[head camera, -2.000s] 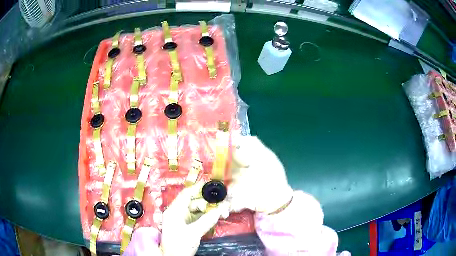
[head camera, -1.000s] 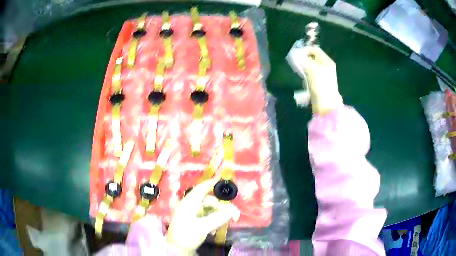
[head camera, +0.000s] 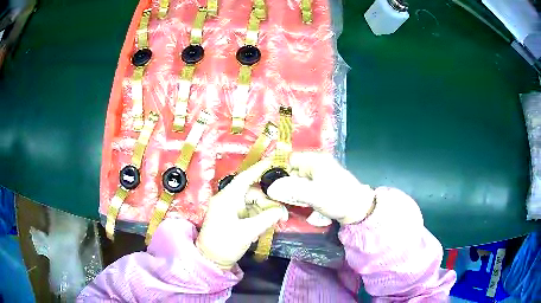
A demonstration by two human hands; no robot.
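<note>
A wristwatch (head camera: 274, 177) with a black head and gold mesh band is held over the lower right of the red-pink tray (head camera: 296, 83). My gloved left hand (head camera: 237, 216) grips it from the left and below, beside the head. My gloved right hand (head camera: 329, 186) has its fingers on the watch head, with a white cloth (head camera: 318, 219) showing under the hand. The band's upper end points up and its lower end hangs at the tray's front edge. Another watch (head camera: 226, 181) lies partly hidden behind my left hand.
More gold-banded watches (head camera: 193, 54) lie in rows on the film-covered tray. A whitish bottle (head camera: 385, 16) stands on the green surface (head camera: 439, 118) beyond the tray, cut by the top edge. Clear film (head camera: 533, 148) shows at the far right. A blue bin (head camera: 483, 269) is below right.
My right hand has come back from the bottle to the held watch. The bottle stands free. The view has shifted, so tray and bottle sit higher in the picture. My left hand still holds the watch.
</note>
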